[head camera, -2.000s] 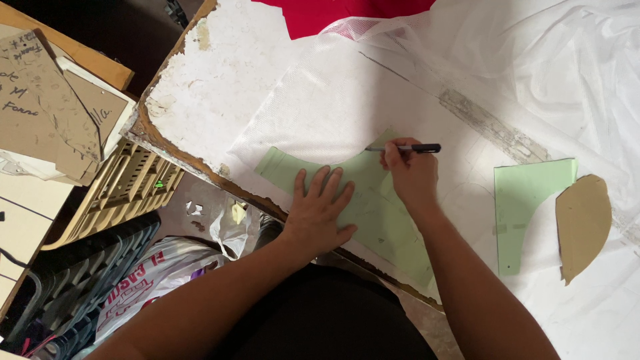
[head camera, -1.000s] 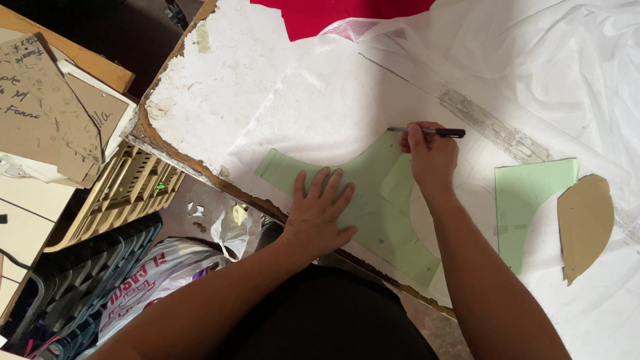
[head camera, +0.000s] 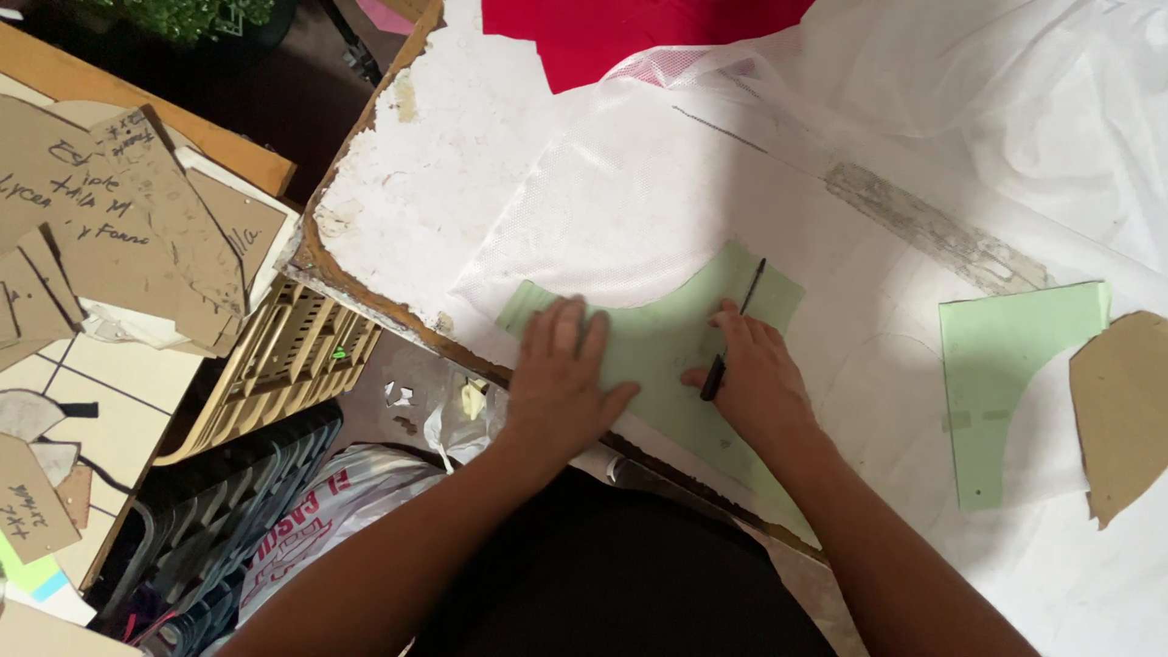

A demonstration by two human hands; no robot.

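A curved green paper pattern piece (head camera: 662, 342) lies on thin white mesh fabric (head camera: 630, 201) near the table's front edge. My left hand (head camera: 558, 383) rests flat, fingers apart, on the left part of this green piece. In my right hand (head camera: 762, 374) is a black pen (head camera: 715, 376), its thin tip pointing away from me above the green piece; the hand is low over the right part of that piece. Farther right lie a second green pattern piece (head camera: 984, 351) and, beside it, a brown cardboard piece (head camera: 1118, 401) with a curved edge.
Red fabric (head camera: 630, 27) lies at the table's far side. The worn table edge (head camera: 438, 339) runs in front of me. At left are stacked cardboard patterns (head camera: 109, 219) bearing handwriting, a beige plastic crate (head camera: 274, 365), dark crates (head camera: 219, 493) and a plastic bag (head camera: 338, 493).
My right hand, with the pen, has moved back toward me and left from the far corner of the green piece. The pen has turned from lying sideways to pointing away. My left hand stays on the piece.
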